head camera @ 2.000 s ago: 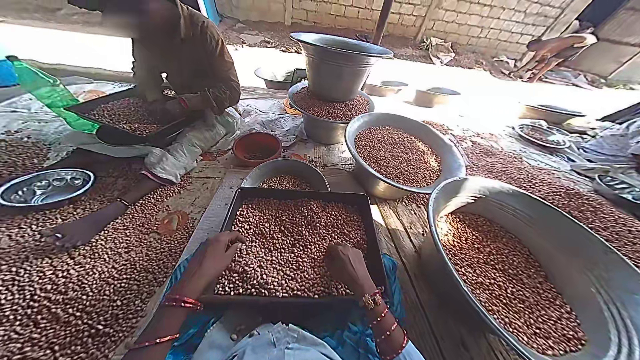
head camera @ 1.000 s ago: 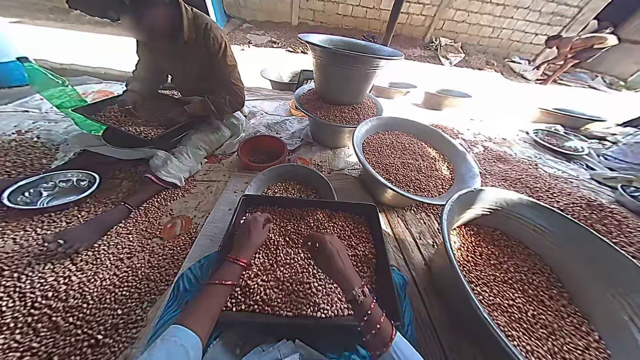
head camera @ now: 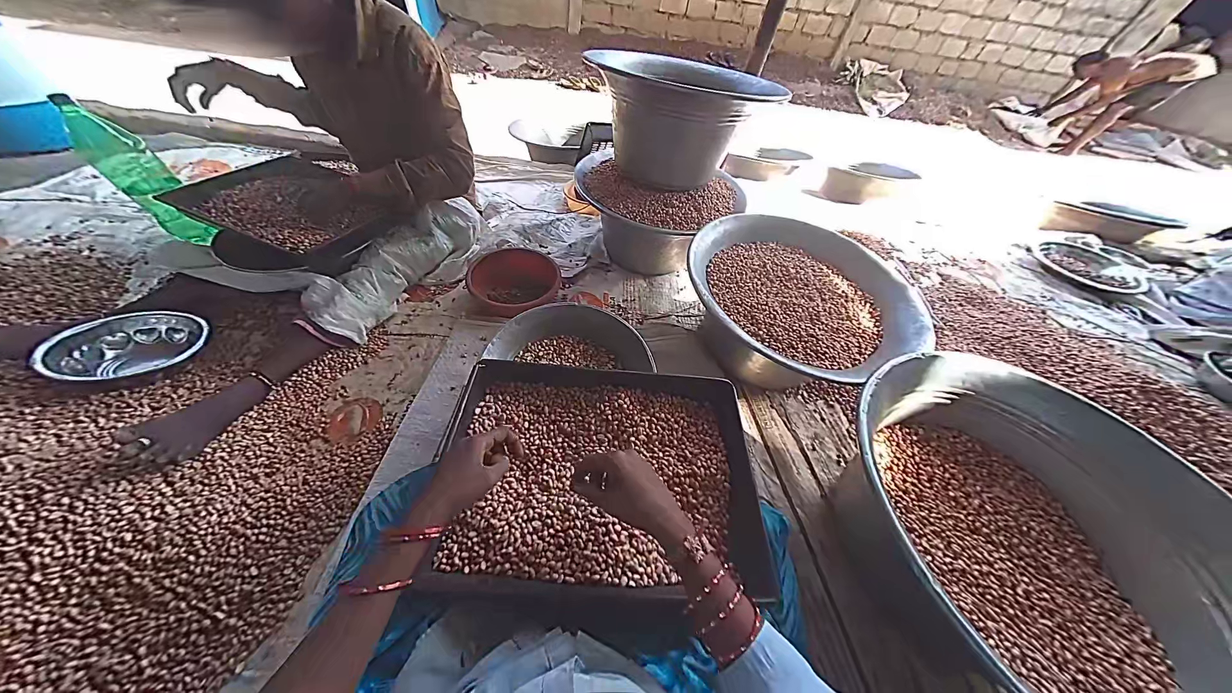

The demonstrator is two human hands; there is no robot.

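A dark rectangular tray, filled with brown nuts or beans, lies across my lap. My left hand is over its left part with the fingers curled in; whether a nut is between them cannot be told. My right hand is near the tray's middle, fingers bent down close to the nuts, the fingertips partly hidden. Just beyond the tray's far edge a metal bowl holds more of the same nuts.
Large metal basins of nuts stand to the right. A small red bowl, stacked metal vessels and a steel plate lie around. At the left, a seated person has another tray; loose nuts cover the floor.
My left hand has moved back toward the tray's near left part. The seated person has raised one hand off their tray.
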